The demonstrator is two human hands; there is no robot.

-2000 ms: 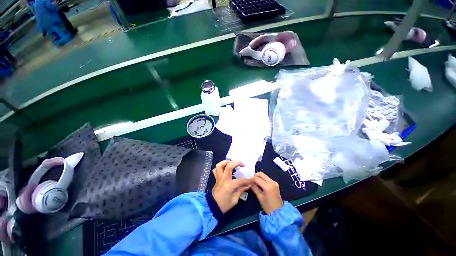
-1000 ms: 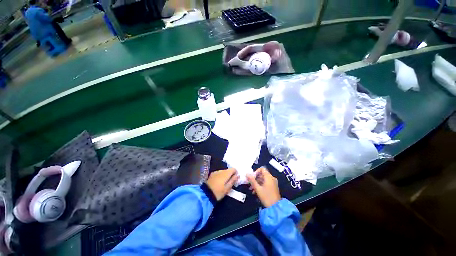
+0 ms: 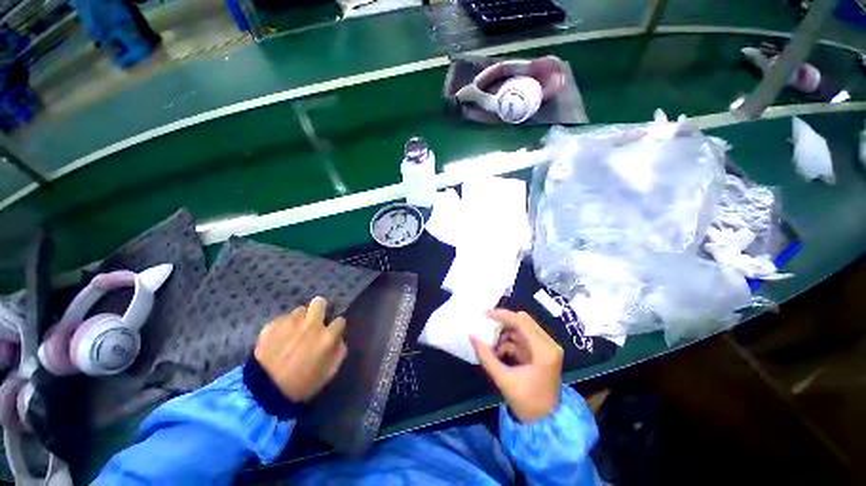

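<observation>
My left hand [image 3: 302, 353] is over the dark grey patterned bag [image 3: 271, 299], its fingers curled; whether it grips the bag or something small is hidden. The bag's speckled open edge [image 3: 391, 351] lies towards me across the black mat [image 3: 432, 384]. My right hand [image 3: 524, 368] pinches a white wipe [image 3: 454, 332] between thumb and fingers at the mat's front. More white sheets [image 3: 494, 223] lie loosely behind it. A small white strip [image 3: 548, 303] lies right of the sheets.
Round tin [image 3: 397, 226] and whitish bottle [image 3: 418, 173] stand behind the mat. Clear plastic bags [image 3: 631, 195] partly cover a blue-rimmed tray [image 3: 781, 261] at right. White-pink cat-ear headphones [image 3: 106, 344] lie at left, others [image 3: 518, 99] on a bag across the rail.
My left hand has moved left, away from my right hand, to the patterned bag. The bag's edge has come towards me. The white strip near my hands no longer shows. The wipe looks more spread out.
</observation>
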